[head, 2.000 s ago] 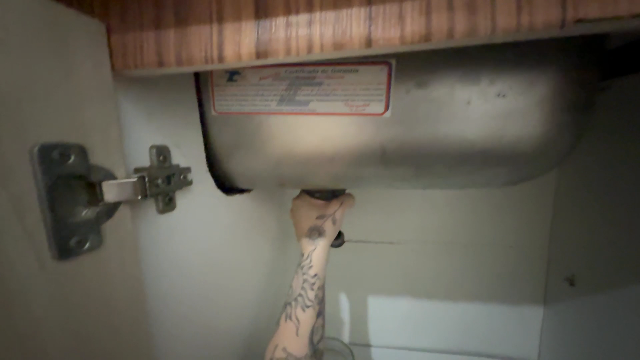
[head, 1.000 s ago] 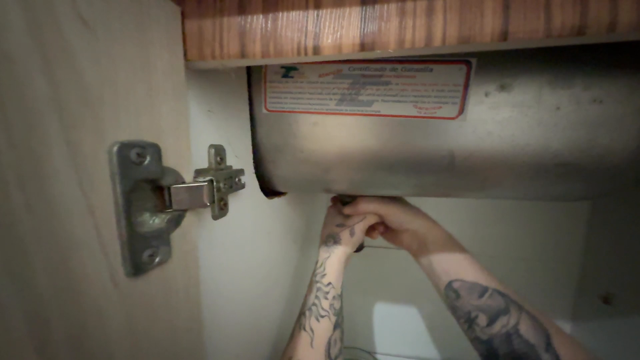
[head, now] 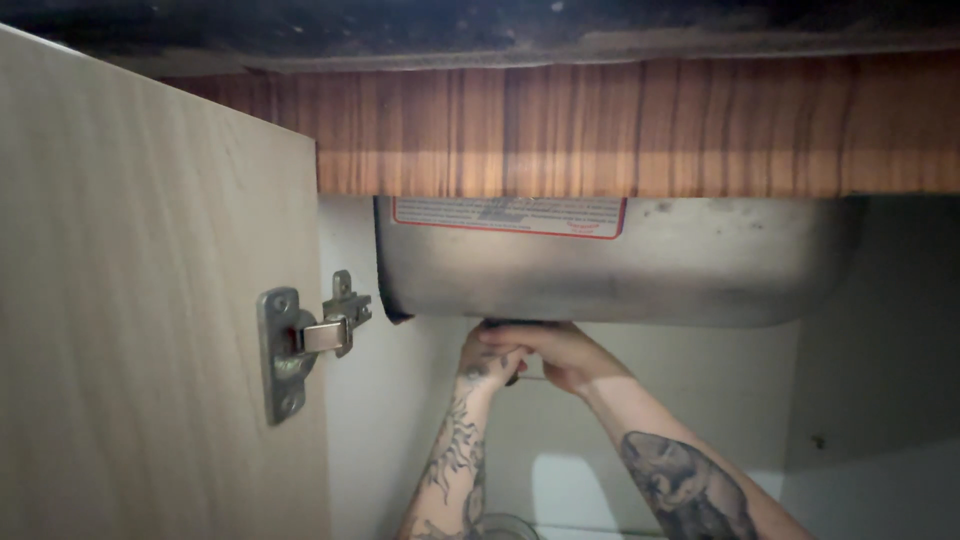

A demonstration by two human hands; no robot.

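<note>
The stainless steel sink basin [head: 675,277] hangs under the counter, a red-bordered label [head: 510,217] on its front. Beneath it a dark drain fitting [head: 525,324] shows only as a thin strip above my hands. My left hand [head: 487,356] is wrapped around that fitting from the left, its tattooed forearm rising from below. From the right, my right hand [head: 562,349] reaches in with its fingers over my left hand, at the same fitting. Most of the fitting is hidden by both hands. A small dark part [head: 512,379] shows just below my left hand.
The cabinet door [head: 150,300] stands open at the left on a metal hinge [head: 300,345]. A wood-grain rail [head: 562,135] crosses above the basin under a dark countertop edge [head: 450,34]. A clear round rim [head: 510,525] shows at the bottom behind my left forearm.
My right hand, not in view two seconds ago, has come in from the right and joined my left at the fitting. The view has shifted, showing more of the rail and counter.
</note>
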